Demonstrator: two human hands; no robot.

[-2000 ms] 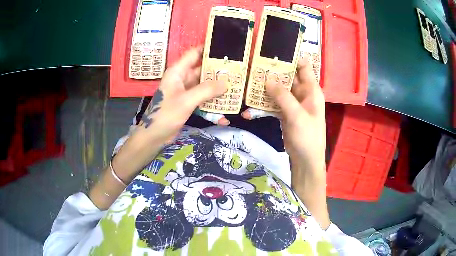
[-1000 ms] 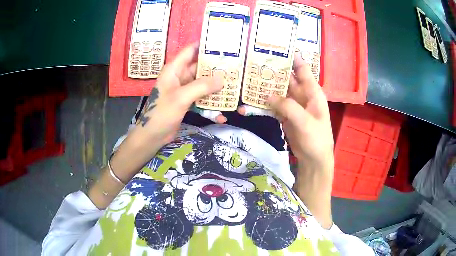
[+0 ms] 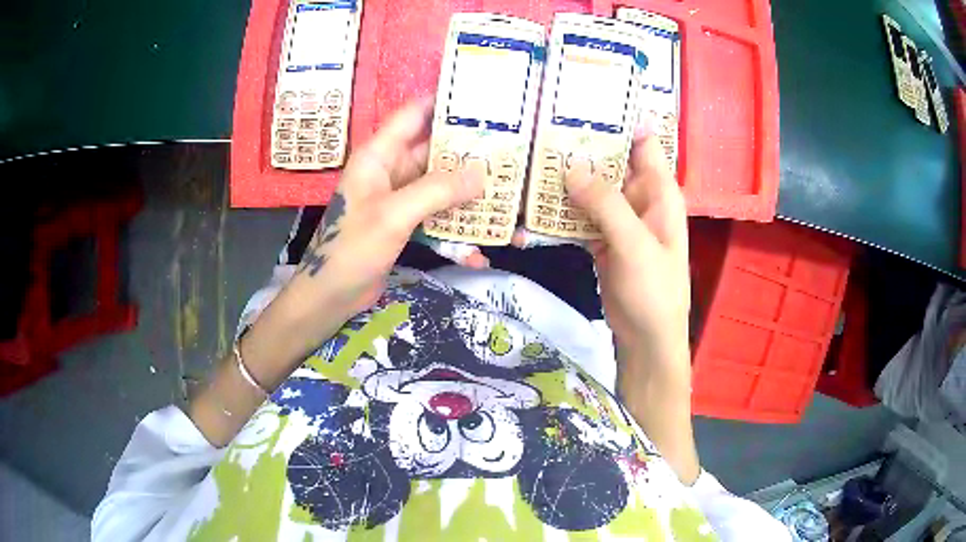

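My left hand (image 3: 387, 201) holds a gold keypad phone (image 3: 493, 90), its thumb on the keys just below the screen. My right hand (image 3: 636, 212) holds a second gold phone (image 3: 593, 90), its thumb near the navigation key. The two phones are upright side by side, almost touching. Both displays are lit white with dark blue bars at top and bottom, and a thin orange line near the top. A dark green tab shows at each display's upper right corner. Whitish coverings show on fingertips beneath the phones. The red phone tray (image 3: 728, 191) lies behind them.
One lit phone (image 3: 311, 95) lies in the tray at left; another (image 3: 664, 79) is partly hidden behind the right-hand phone. More phones (image 3: 913, 74) lie on the green bench (image 3: 837, 138) at far right. A red tray-like piece (image 3: 768, 328) is below the bench at right.
Both held displays went from black to lit. Since one second ago the phones have moved slightly down and right, and my right thumb has moved from the lower keys up to the navigation key.
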